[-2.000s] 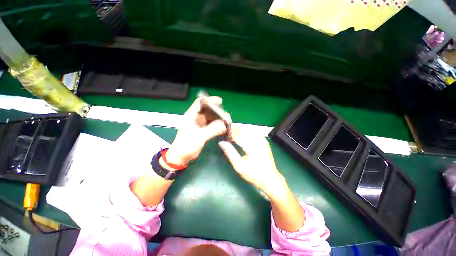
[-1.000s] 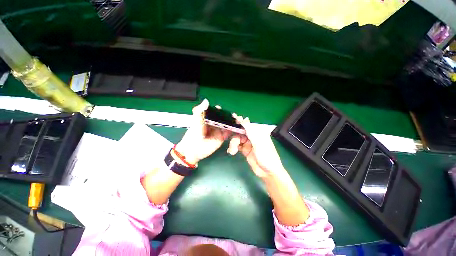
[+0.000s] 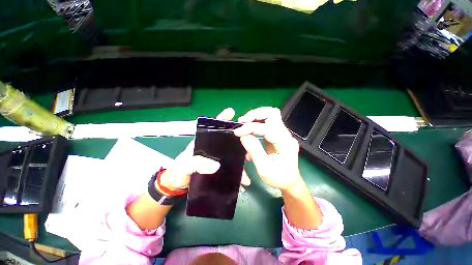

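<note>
A smartphone unit (image 3: 216, 178) is held upright above the green mat, its glossy dark screen side facing me. My left hand (image 3: 189, 168) grips its left side, with the thumb across the screen and fingertips showing behind it. My right hand (image 3: 271, 147) is at the unit's top right corner, thumb and fingers pinched at a thin strip along the top edge. I cannot tell whether the strip is film or a reflection. The phone tray (image 3: 409, 189) lies at the right, with phones in three pockets and one pocket without a phone.
A second phone tray (image 3: 58, 155) is at the left beside white paper sheets (image 3: 83, 181). An orange-yellow plug (image 3: 30, 226) with black cable lies below it. A dark tray (image 3: 155, 97) lies beyond the white strip, near a yellow-taped post (image 3: 33, 114). A purple sleeve is at right.
The unit has turned from nearly edge-on to screen facing me and is closer. My right hand has moved to its top corner. The whole view has shifted a little.
</note>
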